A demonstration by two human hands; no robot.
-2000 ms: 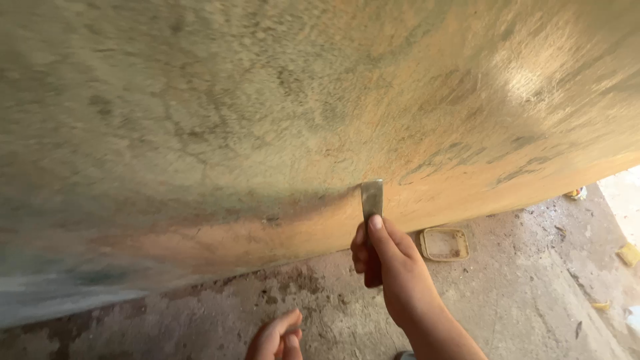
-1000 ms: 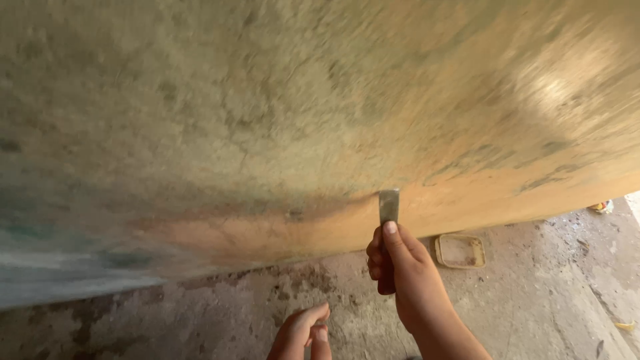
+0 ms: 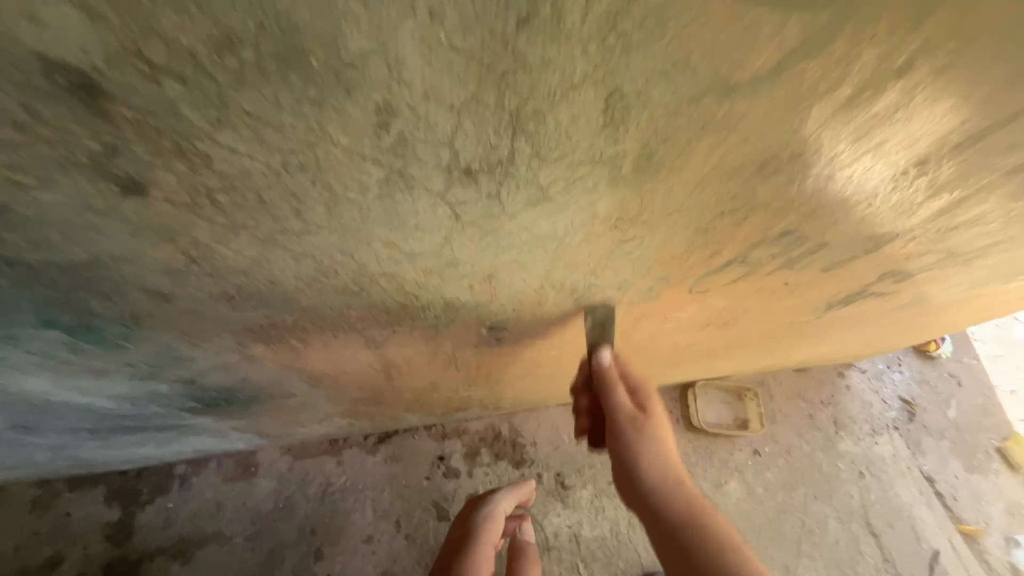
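My right hand (image 3: 632,424) grips a scraper (image 3: 600,324), or putty knife, by its dark red handle, with the thumb laid on the base of the metal blade. The blade's end is at the lower part of a painted wall (image 3: 512,184), whose surface is rough, cracked and stained, greenish above and orange-tan around the blade. Whether the edge presses on the wall cannot be told. To the lower left, my left hand (image 3: 492,532) hovers over the floor with nothing in it, fingers bent and apart, partly cut off by the frame's bottom edge.
A rectangular, yellowish plastic container (image 3: 726,408) sits on the stained concrete floor (image 3: 352,512) by the wall's foot, right of my right hand. Farther right lie a small colourful crumpled thing (image 3: 936,346) and yellow scraps (image 3: 970,530). Dark smears mark the wall at right.
My right hand still grips the scraper, its blade staying near the lower wall. My left hand remains empty below it. The view has shifted slightly.
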